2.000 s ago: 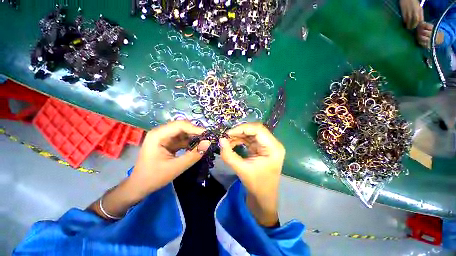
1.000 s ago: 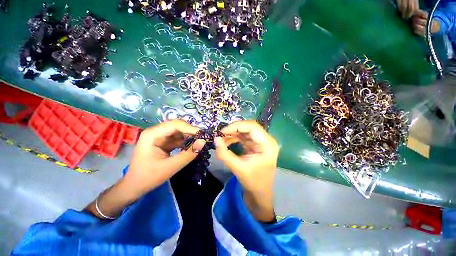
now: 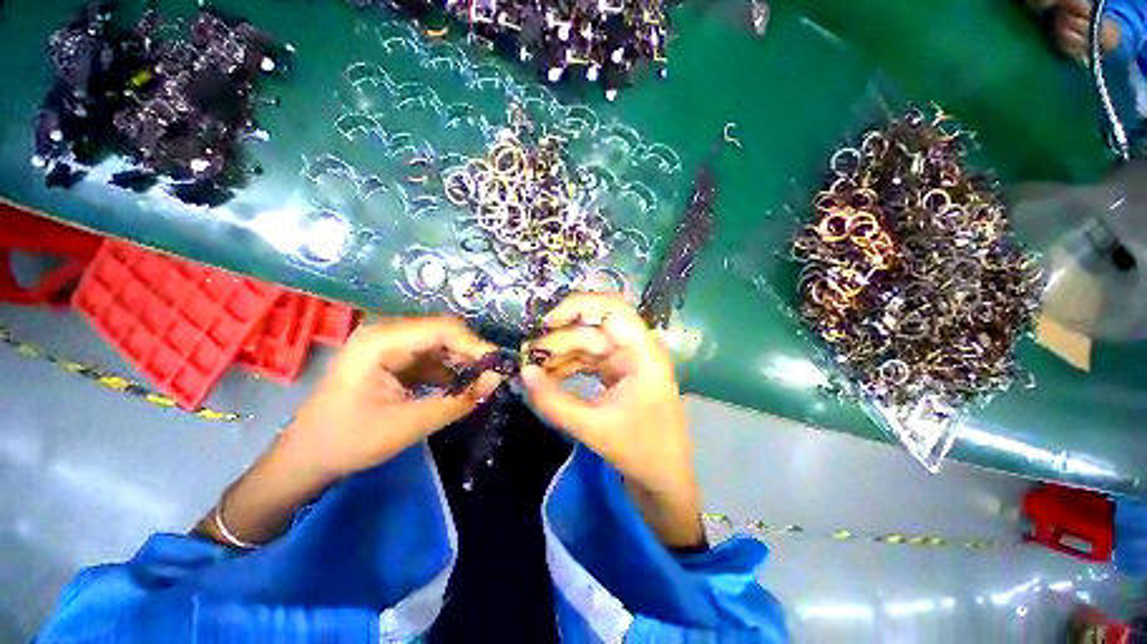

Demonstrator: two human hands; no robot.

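My left hand (image 3: 384,390) and my right hand (image 3: 604,384) meet at the bench's front edge. The left fingers pinch a bunch of dark fittings (image 3: 482,443) that hangs below them. The right thumb and fingertips hold a small dark piece against the bunch; its exact shape is blurred. A loose pile of gold and silver rings (image 3: 528,201) lies just beyond my hands, among pale curved arcs (image 3: 377,126). A dark narrow bundle (image 3: 683,252) lies right of it.
A dark fittings pile (image 3: 157,101) is upper left, a mixed pile (image 3: 585,32) top centre. A tall ring pile (image 3: 925,258) sits on clear plastic (image 3: 928,432) at right. Red crates (image 3: 189,321) stand below the bench. Another person's hand (image 3: 1069,25) shows upper right.
The view has shifted, so the bench piles sit higher. The left fingers and dark bunch have turned slightly, and the right fingers have curled closer together.
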